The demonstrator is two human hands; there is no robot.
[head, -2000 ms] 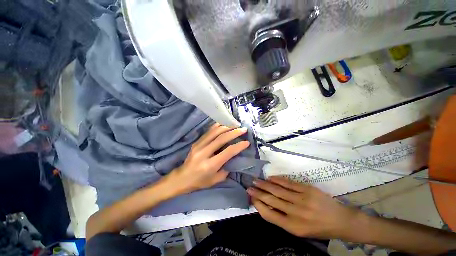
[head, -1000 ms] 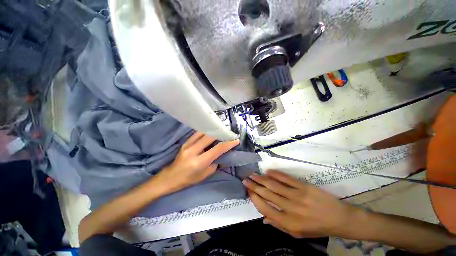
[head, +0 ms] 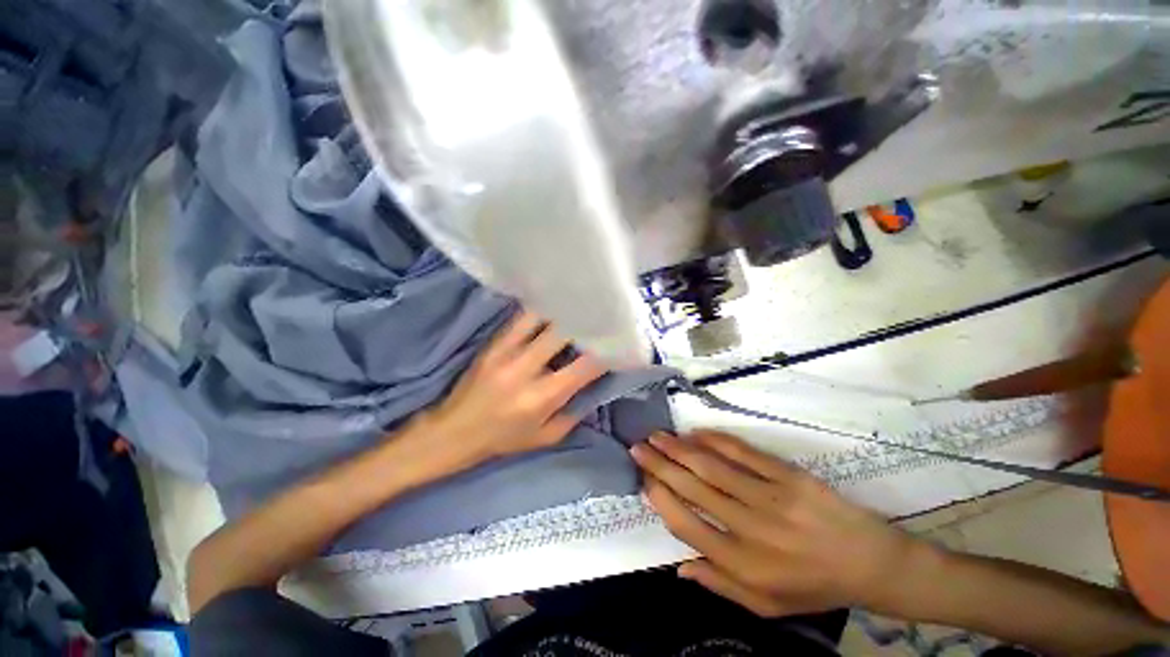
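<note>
The grey garment piece (head: pixel 347 336) lies bunched on the machine table, left of and under my hands. My left hand (head: pixel 520 401) is on it, fingertips by the machine head's lower end, holding the cloth down. My right hand (head: pixel 770 524) holds the cloth's right edge with its fingertips. A narrow grey strip (head: pixel 885 439) runs from the cloth edge to the orange reel (head: pixel 1142 436) at the right. The white-grey sewing machine head (head: pixel 513 167) hangs above my hands and hides the needle; metal foot parts (head: pixel 690 293) show beside it.
A wooden-handled awl (head: pixel 1052 375) lies on the table at the right, beside the reel. Black snips (head: pixel 849 241) and an orange and blue tool (head: pixel 890 216) lie behind the foot. A ruler scale (head: pixel 937 436) runs along the table's front. More dark cloth (head: pixel 77 116) is heaped far left.
The machine head appears larger and further right, and now covers the lit needle area. My left hand has shifted slightly while staying on the cloth. My right hand stays at the cloth edge.
</note>
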